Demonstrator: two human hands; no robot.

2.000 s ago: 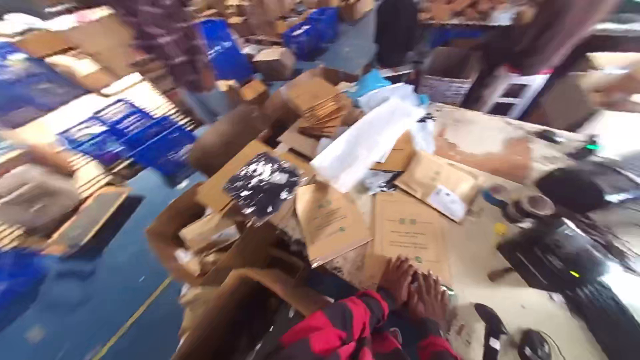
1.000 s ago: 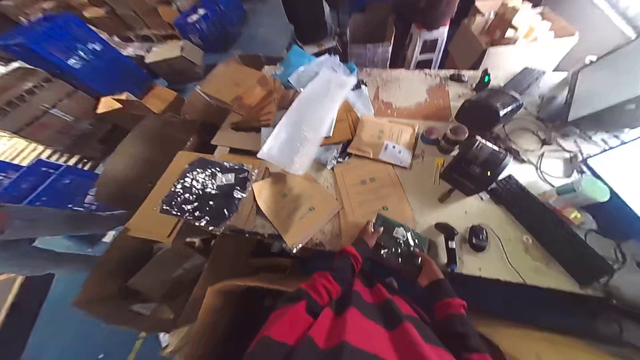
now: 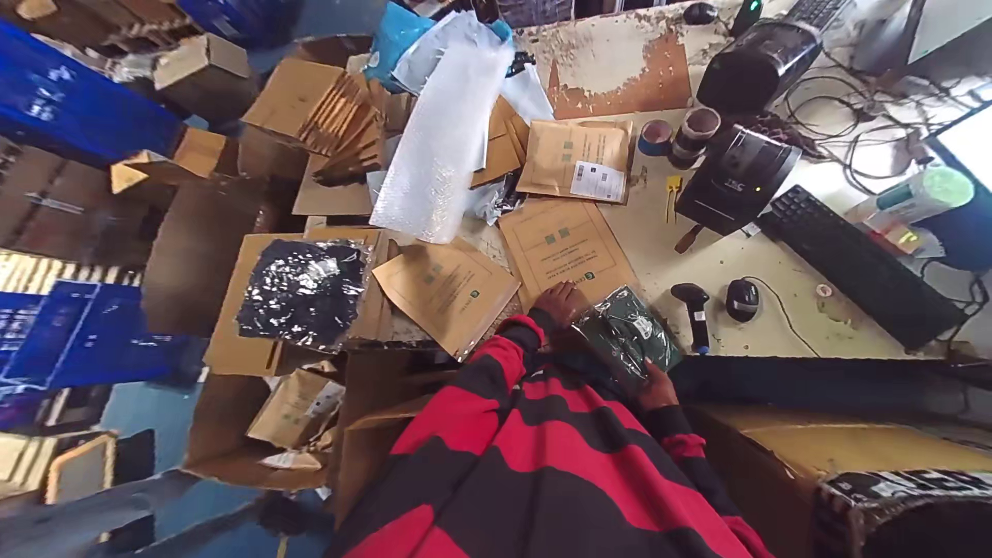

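My right hand grips the lower right edge of a dark green folded item in a clear plastic bag. Beside the bag's upper left corner, my left hand rests on the lower edge of a flat brown paper mailer; its fingers are partly bent. A second paper mailer lies tilted to the left. Above them is a filled paper mailer with a white label. A dark item in clear plastic lies on cardboard at the left.
Bubble wrap lies across cardboard pieces. To the right are a handheld barcode scanner, a computer mouse, a black label printer, tape rolls and a keyboard. An open carton with paper mailers stands at the lower left.
Two seconds ago both hands were together on the flat mailer. The green bagged item came between them one second ago; now my left hand is on the mailer. The view has shifted.
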